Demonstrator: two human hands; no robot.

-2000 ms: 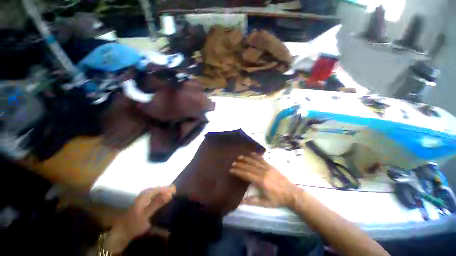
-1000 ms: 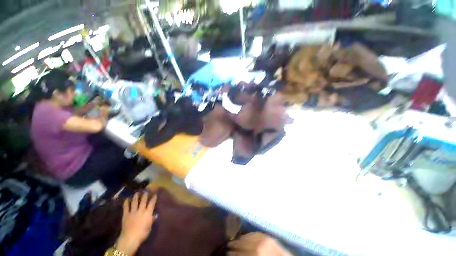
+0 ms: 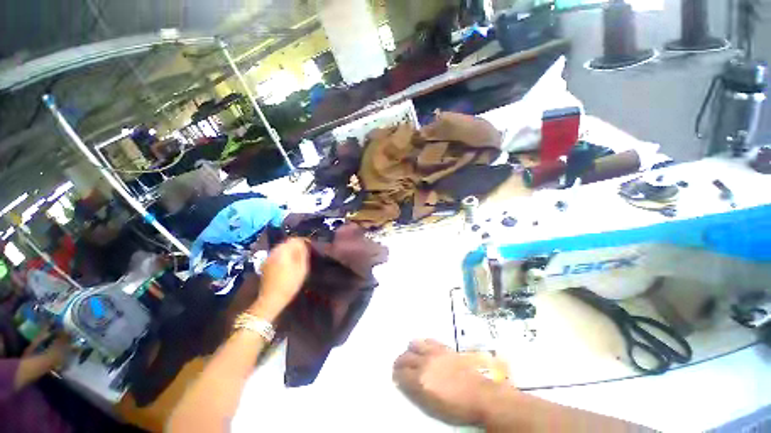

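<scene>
My left hand (image 3: 286, 269) is on the pile of dark maroon-brown cut panels (image 3: 325, 296) left of the machine. Its fingertips are at the top of the pile and partly hidden, so the grip is unclear. My right hand (image 3: 440, 382) rests on the white table (image 3: 359, 397) in front of the needle area, fingers curled. Whether it holds anything small is not clear. The sewing machine head (image 3: 583, 271), white and blue with "JACK" lettering, stands at the right.
Black-handled scissors (image 3: 647, 334) lie under the machine arm. A tan-brown fabric heap (image 3: 423, 161), a red thread cone (image 3: 559, 135) and a metal flask (image 3: 735, 110) stand behind. Another machine (image 3: 106, 317) and a person's arm (image 3: 38, 364) are at the left.
The view has swung back right and up to the machine. My left hand has moved from the brown fabric at the lap to the pile; my right hand is now on the table by the machine.
</scene>
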